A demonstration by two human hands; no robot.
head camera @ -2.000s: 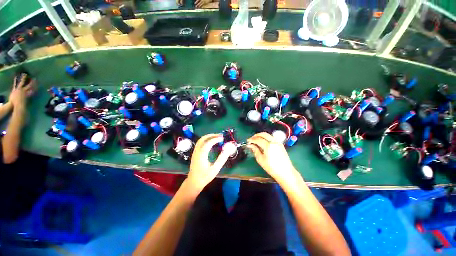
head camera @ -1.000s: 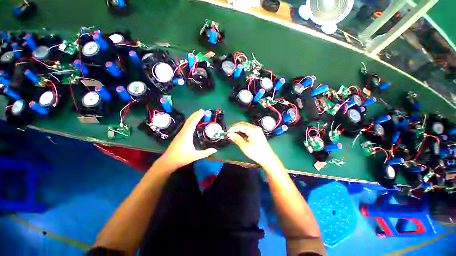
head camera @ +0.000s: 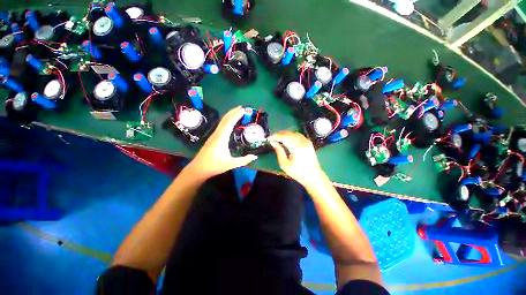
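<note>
A black speaker housing sits at the near edge of the green bench, in front of me. It shows a silver-white disc, a blue battery cell at its upper left and thin red wires. My left hand grips the housing from its left side, thumb below and fingers above. My right hand is at the right side of the disc, thumb and forefinger pinched at the wire ends or a small part there. What exactly the fingertips hold is too small to tell.
Partly assembled units crowd the bench on both sides; one stands just left of my left hand. A loose green board lies near the front edge. One unit stands apart at the back. A blue stool is below right.
The view has turned down and right, so the fan and back shelf have mostly left it. The left hand has opened wider around the housing; the right hand remains at its right side.
</note>
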